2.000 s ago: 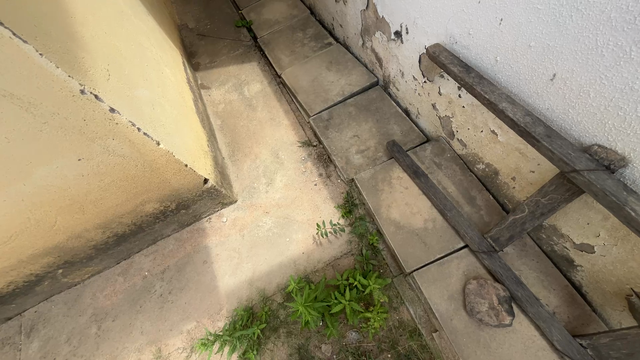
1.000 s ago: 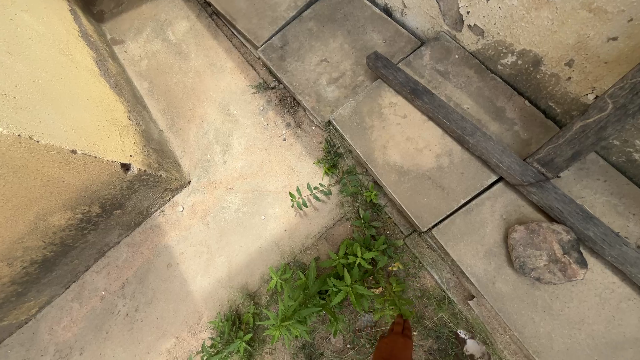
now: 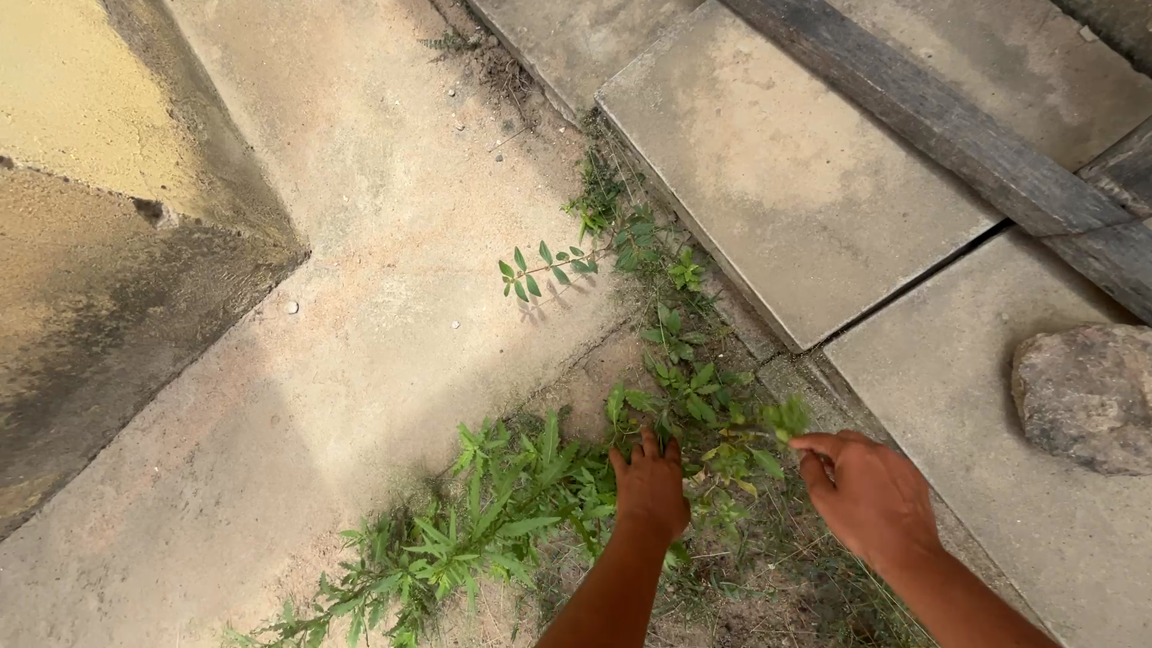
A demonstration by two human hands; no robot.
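Leafy green weeds (image 3: 508, 517) grow in a band from the bottom left up along the edge of the concrete slabs. Among them, at lower centre, my left hand (image 3: 650, 486) reaches in with its fingers apart, touching leaves; whether it grips a stem cannot be told. To its right, my right hand (image 3: 864, 490) pinches a small leafy sprig (image 3: 787, 418) between thumb and fingers. A thin sprig with paired leaves (image 3: 544, 268) leans over the bare concrete above the hands.
Concrete slabs (image 3: 792, 180) with raised edges lie on the right, crossed by a weathered wooden beam (image 3: 954, 135). A large rock (image 3: 1089, 396) rests on a slab at far right. The corner of a yellow wall (image 3: 153, 216) juts in on the left.
Both my hands and forearms are now in the weeds; one second ago only part of one hand showed at the bottom edge. The view has moved down and closer to the ground.
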